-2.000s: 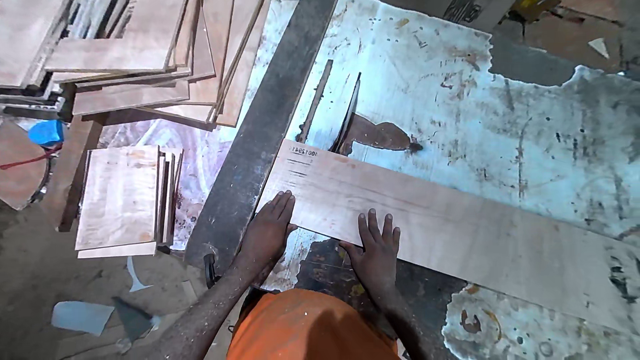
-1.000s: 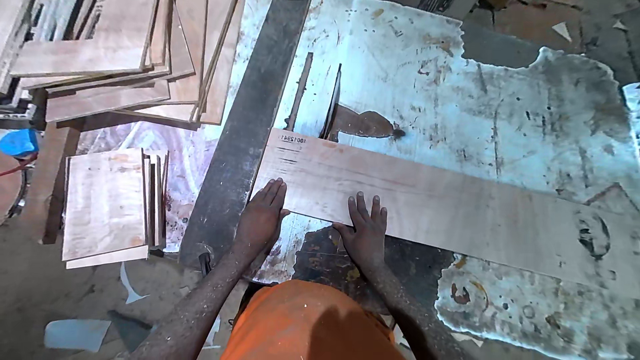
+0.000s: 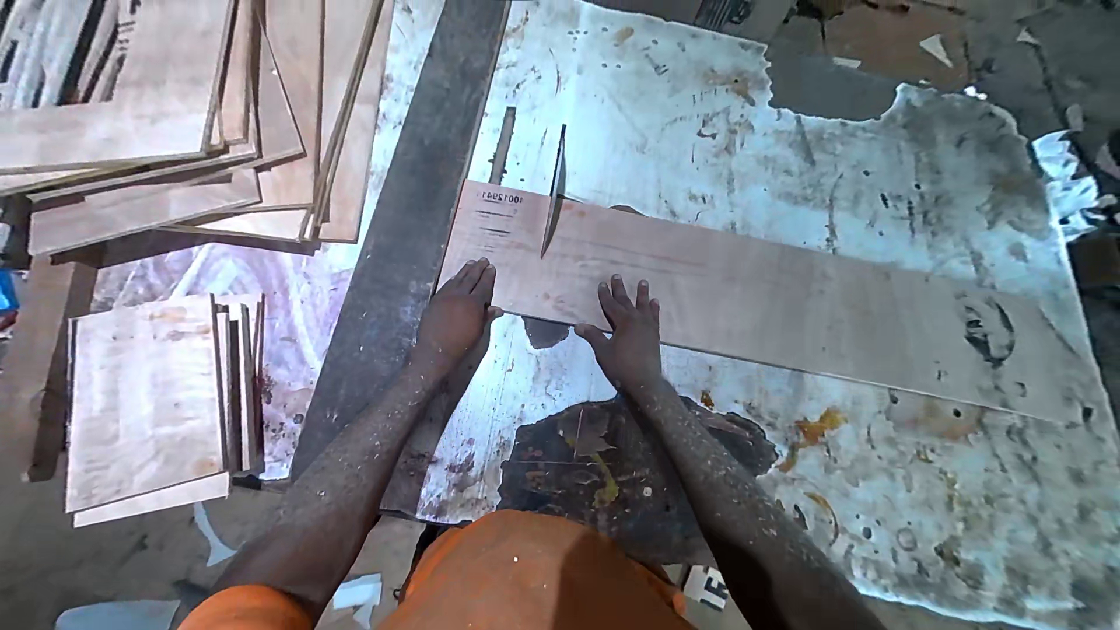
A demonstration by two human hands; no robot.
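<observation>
A long plywood board [image 3: 770, 297] lies across the worn metal tabletop, its left end against a dark straight fence [image 3: 402, 219]. A circular saw blade [image 3: 556, 188] stands up through the table and now cuts into the board's far edge, a little right of its left end. My left hand [image 3: 455, 319] presses on the near left corner, beside the fence. To the right, my right hand [image 3: 628, 337] rests on the near edge with fingers spread on the board and the thumb at its edge. Both hands are on the near side of the blade.
Cut plywood panels [image 3: 262, 188] are piled beyond the fence at the upper left. A smaller stack of rectangular plywood pieces [image 3: 144, 398] sits below them. The sheet-metal table cover [image 3: 945, 499] has ragged, torn edges. Scraps lie on the floor.
Both hands have pushed the board away from me along the fence. Its far edge, short of or just at the blade before, now has the blade partway into it.
</observation>
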